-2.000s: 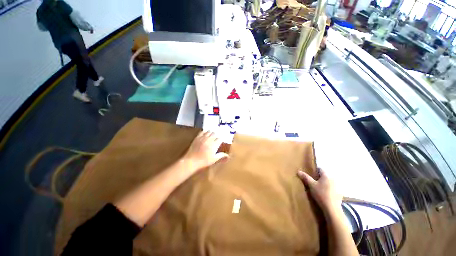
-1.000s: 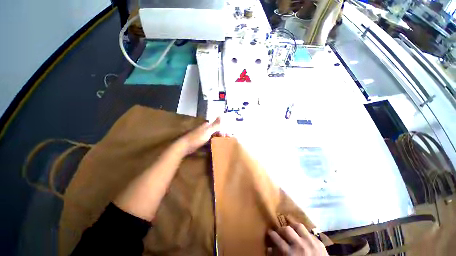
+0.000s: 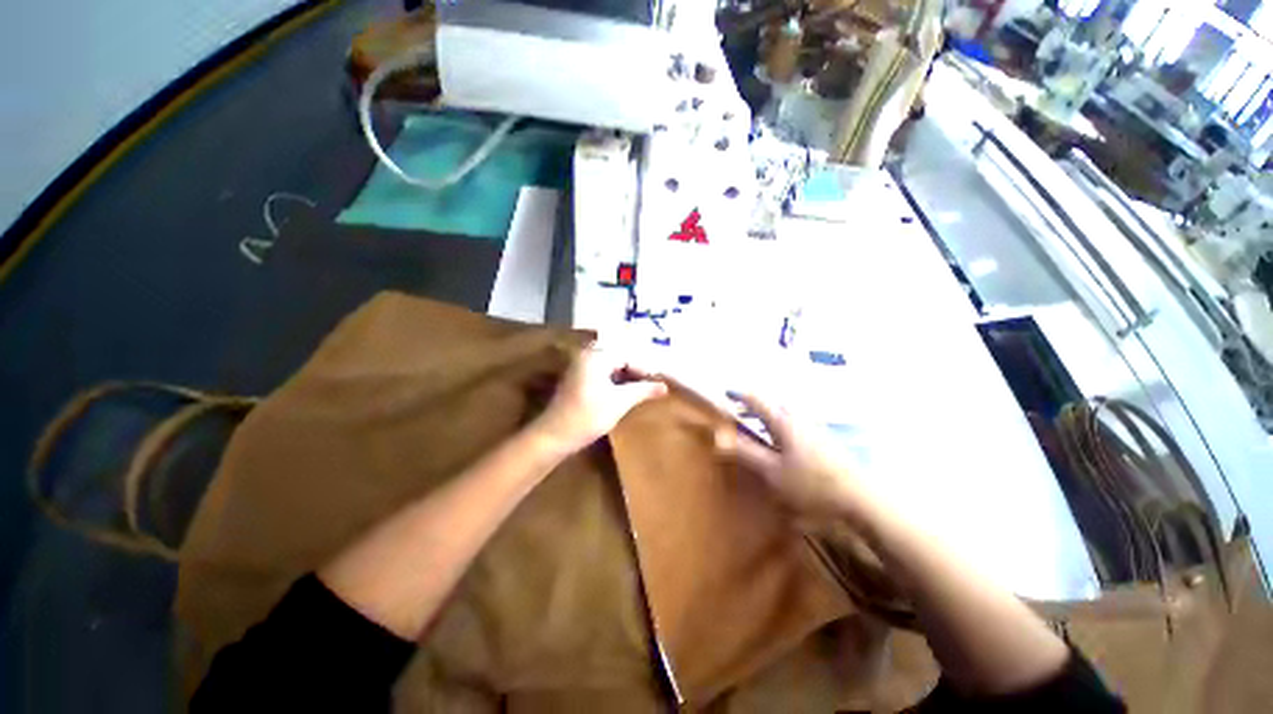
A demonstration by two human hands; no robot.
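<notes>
A large brown bag body panel covers the near table edge, with thin tan handle loops at its left. An orange-brown folded piece with a pale-dark edge lies on its right part. My left hand pinches the top edge of the work just below the sewing machine head with its red logo. My right hand is over the upper right of the orange-brown piece, fingers spread and slightly blurred; whether it touches the material is unclear. The presser foot area is just beyond my left fingertips.
A small dark tag and a tiny snips-like item lie on the white table. A teal mat and white hose are behind left. Stacked bags with looped handles are at far right.
The right side of the panel has been folded over, showing the orange-brown piece. My right hand moved down to the lower right, then up near my left hand. My left hand stays near the needle area.
</notes>
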